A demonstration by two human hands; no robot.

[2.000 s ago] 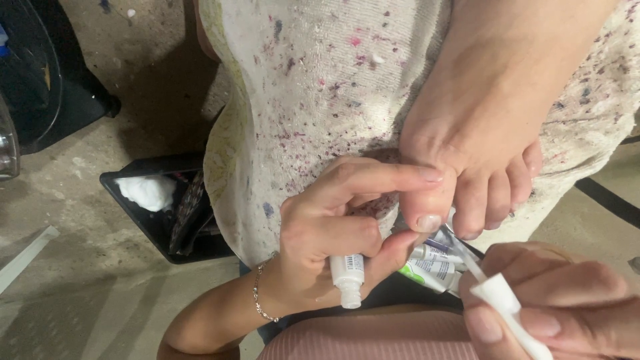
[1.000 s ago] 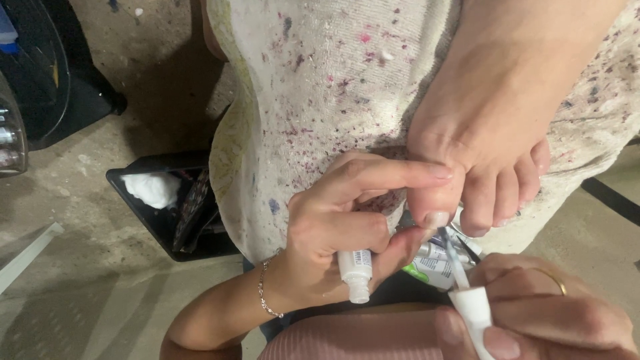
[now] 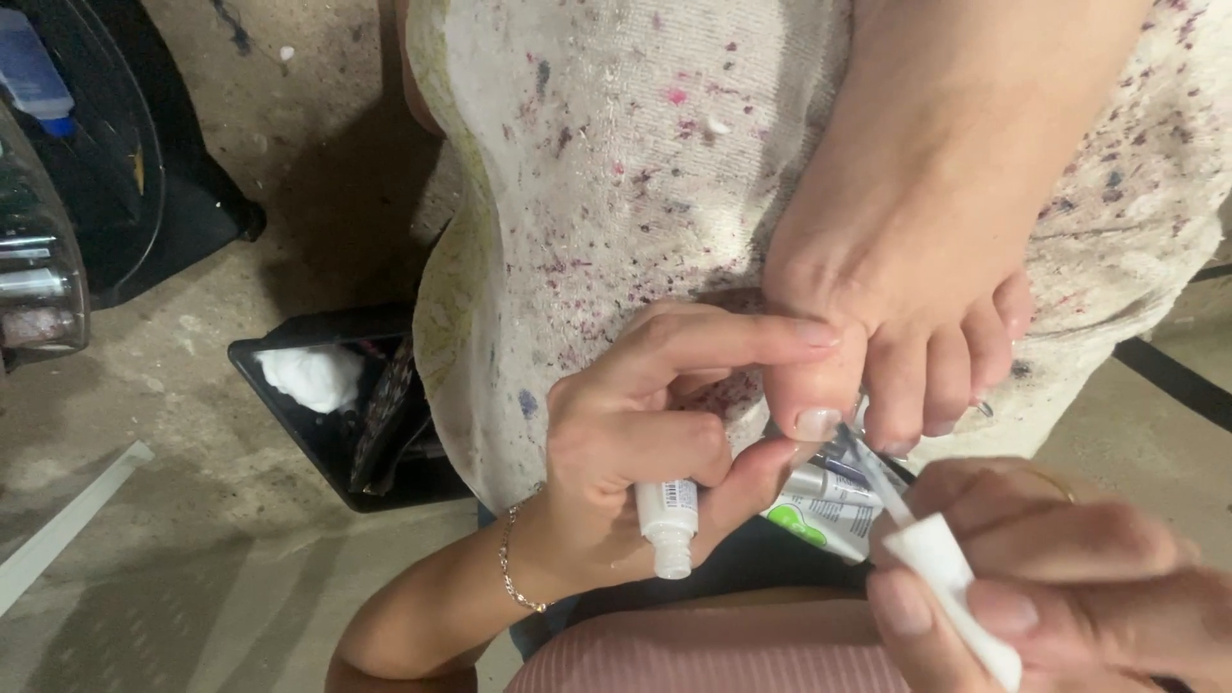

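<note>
A bare foot (image 3: 924, 212) of another person rests on a stained white towel (image 3: 616, 192). My left hand (image 3: 664, 414) holds an uncapped white nail polish bottle (image 3: 668, 525) in its curled fingers, neck toward me. Its index finger and thumb touch the big toe (image 3: 816, 380) on either side. In my right hand (image 3: 1039, 568) is the white cap (image 3: 953, 597) of a nail polish brush. The brush (image 3: 876, 472) points to the edge of the big toenail (image 3: 817, 424); whether its tip touches the nail I cannot tell.
Below the toes lie a silver tube (image 3: 833, 486) and a white packet with a green mark (image 3: 818, 525). A black tray (image 3: 289, 332) on the floor holds white cotton (image 3: 313, 377) and a dark pouch. At the upper left, a black stand (image 3: 192, 183) carries a blue-capped bottle (image 3: 34, 72) and a clear container.
My right hand has shifted and turned slightly, with the brush remaining near the big toe. My left hand keeps its hold on the toe and bottle.
</note>
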